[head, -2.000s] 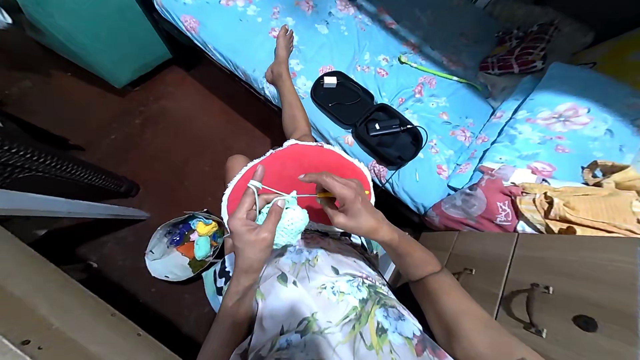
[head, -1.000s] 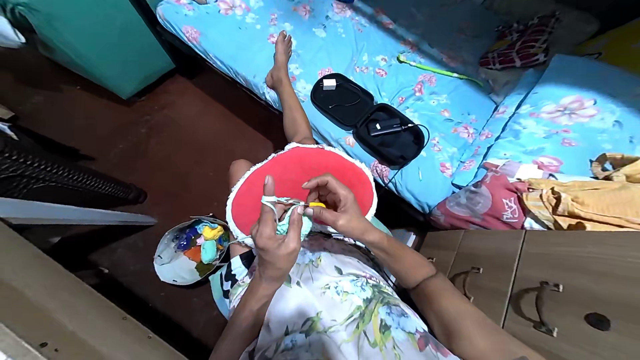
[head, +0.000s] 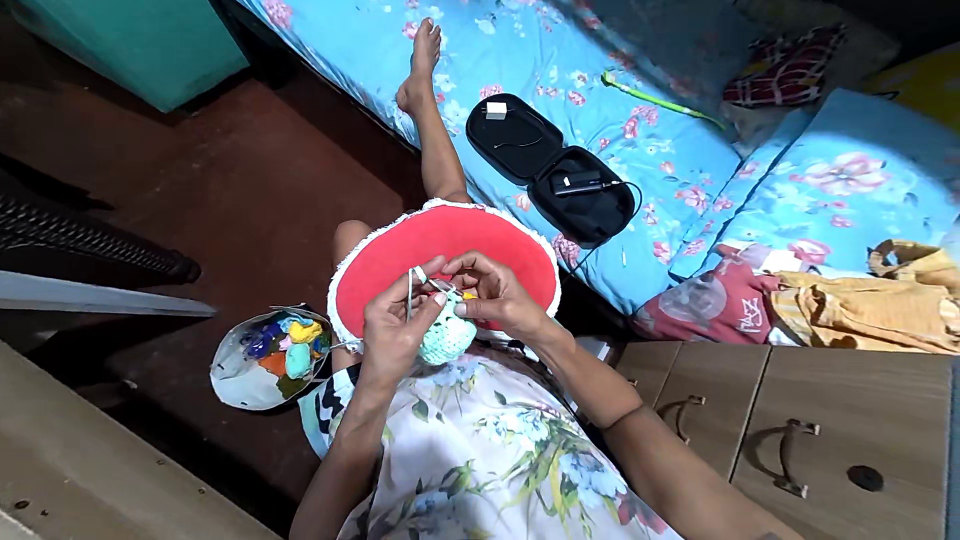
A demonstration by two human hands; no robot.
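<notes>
My left hand (head: 397, 322) pinches the edge of a mint-green crochet piece (head: 448, 337), with mint yarn wrapped around its index finger. My right hand (head: 499, 296) holds a crochet hook with a yellow handle (head: 469, 296); its fingertips meet the top of the piece, and its metal end is partly hidden by fingers and yarn. Both hands are over a round red cushion (head: 390, 255) with a white fringed edge on my lap. A yarn strand runs from the left side toward a round container (head: 236, 375) holding several coloured yarns, among them a mint ball (head: 298, 361).
A bed with a blue floral sheet (head: 510, 37) lies ahead, bearing an open black zip case (head: 581, 214) with a cabled device. Wooden drawers (head: 832, 405) stand at right, folded clothes (head: 862, 311) behind them. A teal cabinet (head: 150, 52) is at upper left.
The fingers of both hands have shifted around the yarn and hook. The left index finger, upright a second ago, now leans toward the right hand, and the mint piece shows more fully below the hands.
</notes>
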